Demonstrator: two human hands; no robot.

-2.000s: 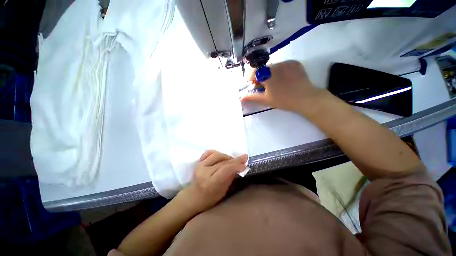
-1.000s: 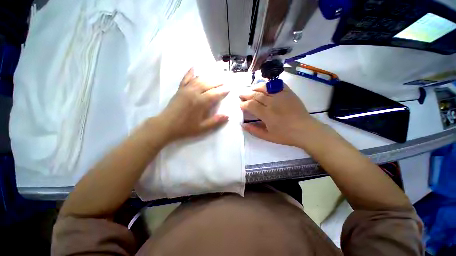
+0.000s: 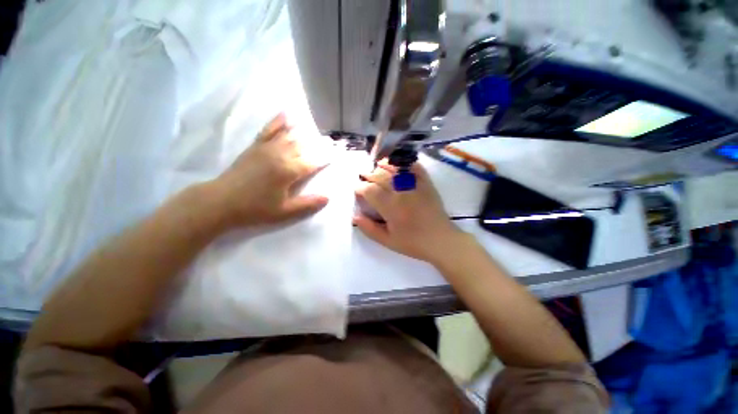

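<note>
A white garment piece (image 3: 275,279) lies flat under the sewing machine head (image 3: 324,73), overexposed near the needle, its lower end over the table's front edge. My left hand (image 3: 271,182) lies flat on the cloth left of the needle, fingers spread. My right hand (image 3: 405,210) rests at the cloth's right edge beside the needle, fingers bent, just below the blue knob (image 3: 404,179). Whether it pinches the cloth is not clear. The presser foot area (image 3: 356,144) is washed out by light.
Gathered white pieces (image 3: 89,145) lie at left. Thread snips (image 3: 469,160) with an orange-and-blue handle lie right of the needle, beside a black smartphone (image 3: 538,222). A parts tray (image 3: 661,220) is at far right. Blue cloth (image 3: 688,315) hangs beyond the table edge (image 3: 502,293).
Since the first frame, my left hand has moved from the cloth's front end up beside the needle. The snips lie on the table since the second frame. The view has shifted.
</note>
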